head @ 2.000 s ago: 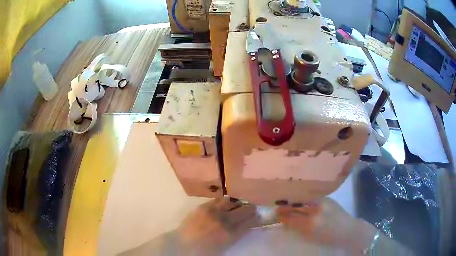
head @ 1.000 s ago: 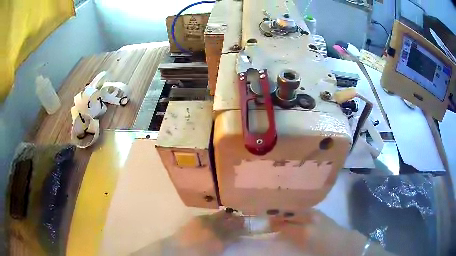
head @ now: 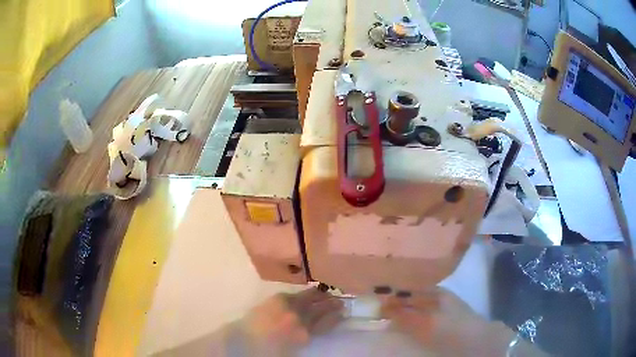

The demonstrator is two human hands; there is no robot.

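Note:
The cream sewing machine head (head: 390,240) fills the middle of the view and hides what lies beneath it. My left hand (head: 296,314) and my right hand (head: 425,317) are below its front edge, blurred, with the fingertips pointing inward. A small pale workpiece (head: 368,314) shows between the fingertips; its outline is unclear, and both hands seem to touch its ends. The red-handled snips (head: 360,160) lie on top of the machine head.
White strap pieces (head: 132,150) and a white squeeze bottle (head: 75,127) are at left. A plastic bag with dark bundles (head: 59,258) lies at lower left. Dark pieces in shiny plastic (head: 558,300) lie at lower right. A tan-framed control screen (head: 593,94) stands at upper right.
The camera view has shifted slightly. The hands stay under the machine's front edge, and more of the pale piece shows between the fingertips.

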